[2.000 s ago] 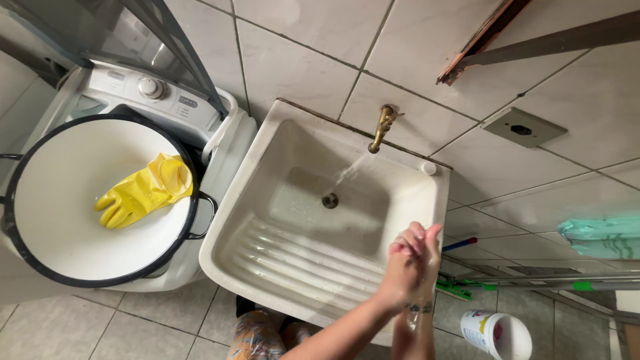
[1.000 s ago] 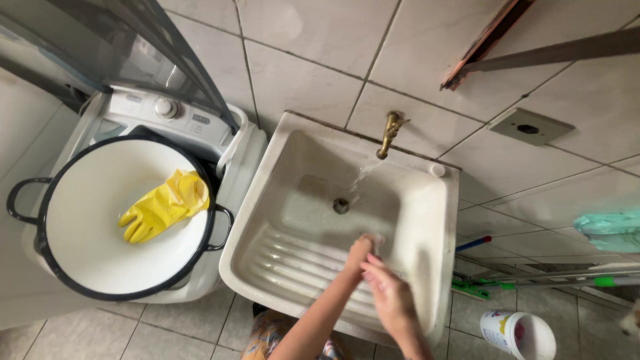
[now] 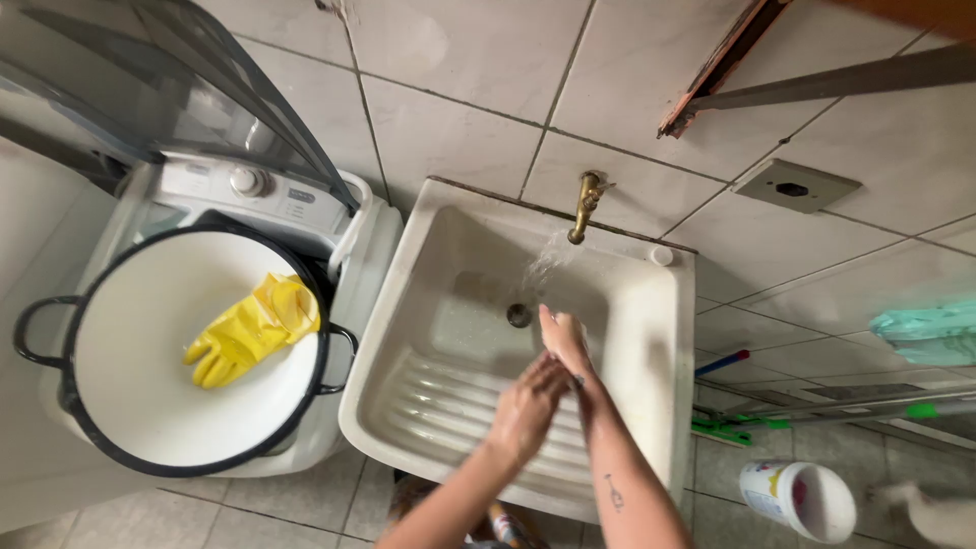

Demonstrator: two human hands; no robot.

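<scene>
Over the ribbed slope of a white laundry sink, my left hand lies against the wrist of my right hand. Both look wet, and neither is seen holding an object. Water runs from a brass tap on the wall, toward the drain. My right hand is just right of the drain, below the stream. To the left, a pair of yellow rubber gloves or a single folded one lies inside a white enamel pot with a black rim and two handles.
The pot rests on a white washing machine with its lid raised. Right of the sink are a green-edged squeegee or mop, a white plastic bucket lying on the floor and a wall socket. Part of an animal shows at the lower right.
My hands have moved from the sink's right side to over its middle. They have shifted against each other, with my left hand now at my right wrist. The water keeps running.
</scene>
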